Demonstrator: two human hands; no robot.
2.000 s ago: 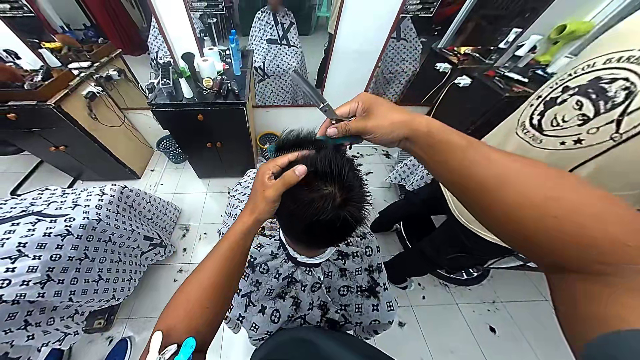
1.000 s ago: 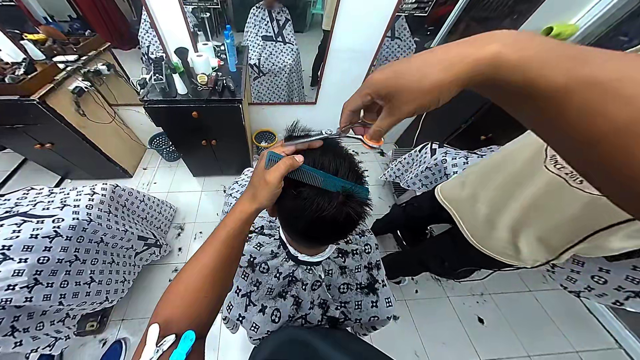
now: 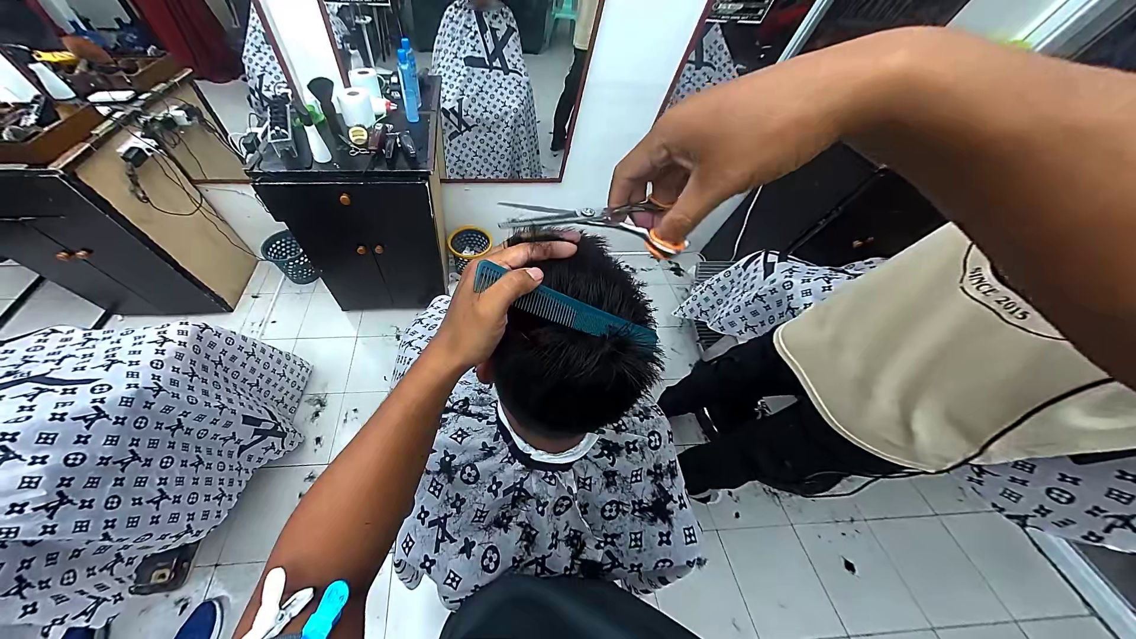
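Observation:
My left hand [image 3: 497, 293] lies on the front left of a seated person's dark hair [image 3: 577, 373], a teal comb [image 3: 568, 311] held under its thumb and slanting across the top of the head. Above the front of the hair, my right hand [image 3: 701, 160] holds metal scissors [image 3: 586, 216] by their orange-lined finger rings, the blades apart and pointing left. A patterned barber's cape [image 3: 550, 524] with cut hair on it covers the person's shoulders, and a white neck strip [image 3: 550, 456] circles the neck.
A black cabinet [image 3: 355, 240] holding bottles and clippers stands ahead, beside a wall mirror [image 3: 568, 89]. Two baskets [image 3: 288, 257] [image 3: 469, 244] sit on the floor. Another caped person [image 3: 133, 426] is at left; a co-worker in a beige shirt [image 3: 923, 355] stands close at right.
Two seconds ago the scissors pointed up and the comb was by my right hand at the front hair. Now my left hand holds the comb, and the scissor blades point left.

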